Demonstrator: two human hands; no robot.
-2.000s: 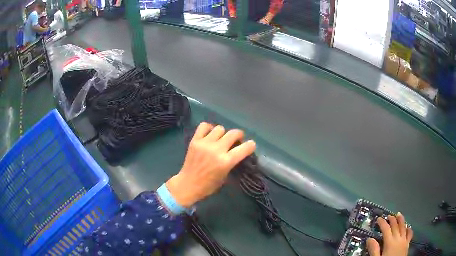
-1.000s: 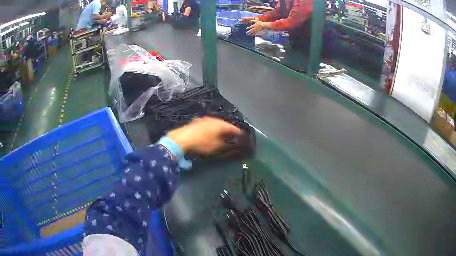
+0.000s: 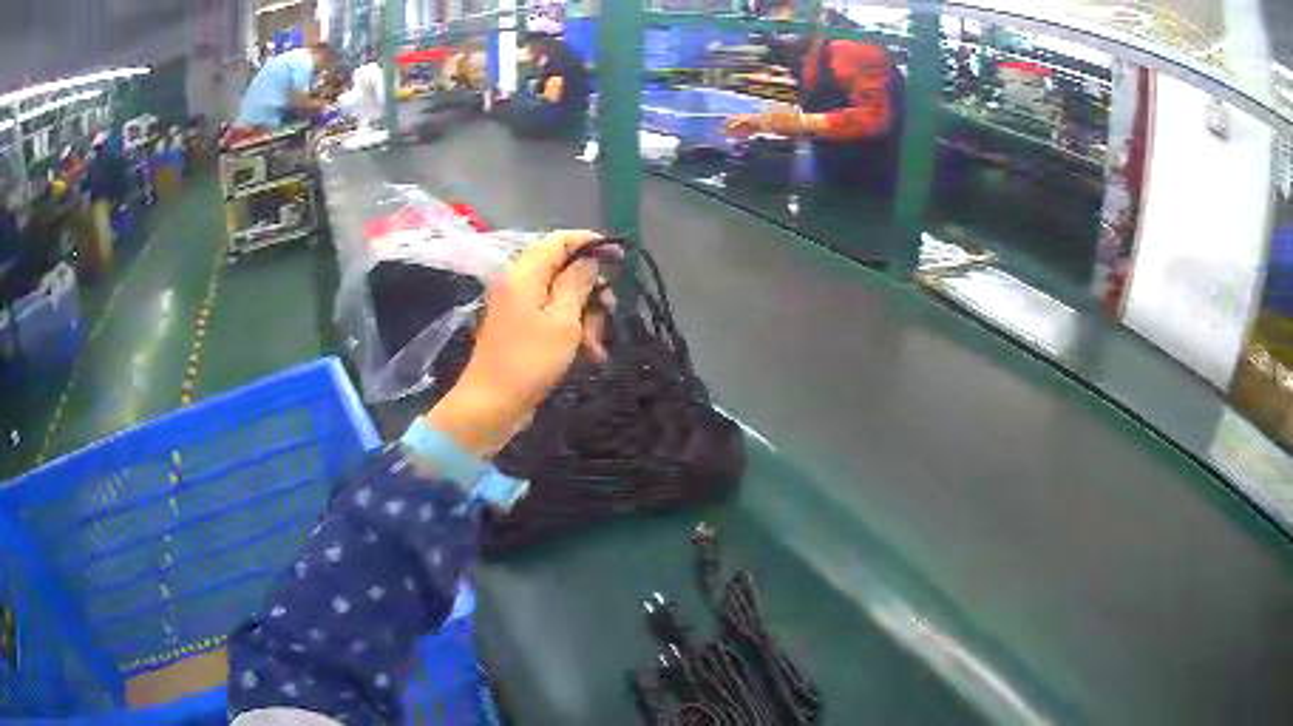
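My left hand (image 3: 528, 333) is at the top of the large black cord pile (image 3: 624, 440), with its fingers closed around a looped black cord (image 3: 645, 291) that rises from the pile. Where the cord's lower part runs is hidden among the other cords. More black coiled cords with pronged plugs (image 3: 737, 667) lie on the green bench at the bottom of the picture, cut off by its edge. My right hand is not in view.
A clear plastic bag (image 3: 404, 333) with some red inside lies against the pile's left side. A blue crate (image 3: 185, 496) stands at the left. The conveyor belt (image 3: 908, 383) runs beyond the bench past green posts (image 3: 620, 128). Several people are farther back.
The view has swung left, and my right hand and the circuit board housings have left it. My left hand has moved to the cord pile and lifted a cord loop from its top.
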